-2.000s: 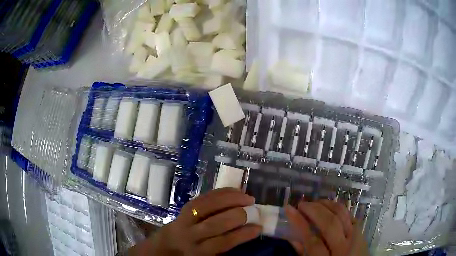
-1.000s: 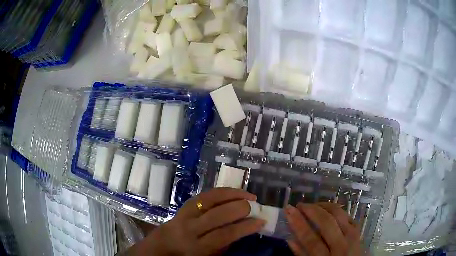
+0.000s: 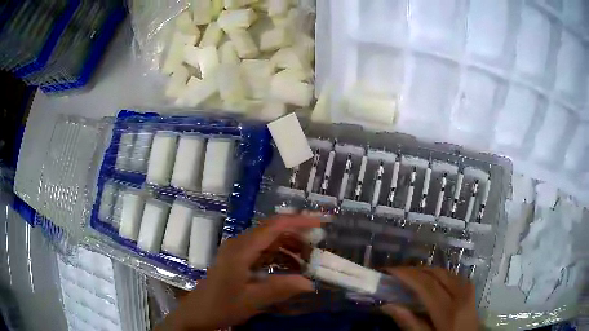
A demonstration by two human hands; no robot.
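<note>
My right hand (image 3: 429, 297) holds a white block-like piece (image 3: 345, 271) with a lengthwise groove or seam, tilted above the near part of the clear parts tray (image 3: 497, 207). My left hand (image 3: 258, 265) is at the piece's left end, blurred, thumb and fingers spread apart. A small pale bit (image 3: 313, 234) shows near its fingertips; I cannot tell whether it touches them. The tray's far row holds slender silvery-white parts (image 3: 381, 181) with dark bands. A loose white foam block (image 3: 290, 140) lies slanted on the tray's upper left corner. The hands hide part of the near row.
Left is a blue-edged tray (image 3: 255, 152) with two rows of white blocks. Beyond lies an open bag with foam blocks (image 3: 229, 77). A large white tray (image 3: 445, 71) is at the upper right, thin white pieces (image 3: 549, 245) at the right, dark blue-edged trays (image 3: 71, 45) upper left.
My left fingers have opened away from the white piece. The piece now tilts, its right end lower, at my right fingers. The foam block seen in the near row is now mostly out of sight.
</note>
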